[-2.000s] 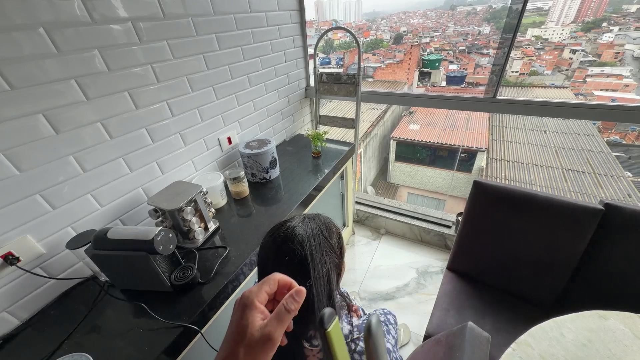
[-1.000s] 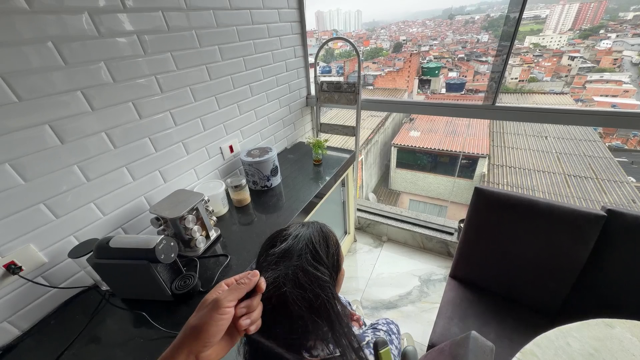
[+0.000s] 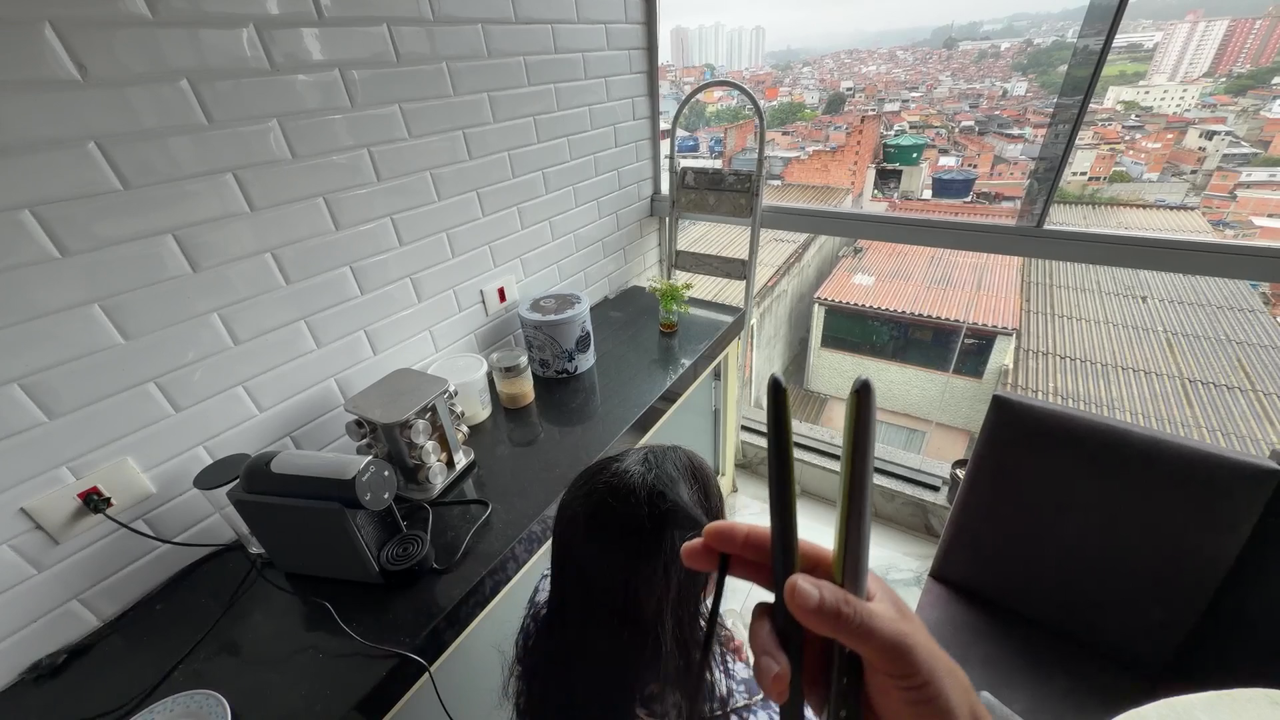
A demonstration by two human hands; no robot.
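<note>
My right hand holds a hair straightener upright, its two plates apart. A thin strand of dark hair hangs from the fingertips of that hand, to the left of the plates. A seated person with long dark hair is just left of the hand, back toward me, in a patterned top. The ends of the hair and the lower part of the straightener run out of view at the bottom. My left hand is not in view.
On the black stone counter stand a coffee machine, a spice rack, a white tub, a glass jar, a round tin and a small plant. A stepladder leans by the window. A dark chair stands at right.
A hand that pinched hair beside the head has left the view. The straightener, low at the bottom edge before, now stands higher and in full sight in my right hand.
</note>
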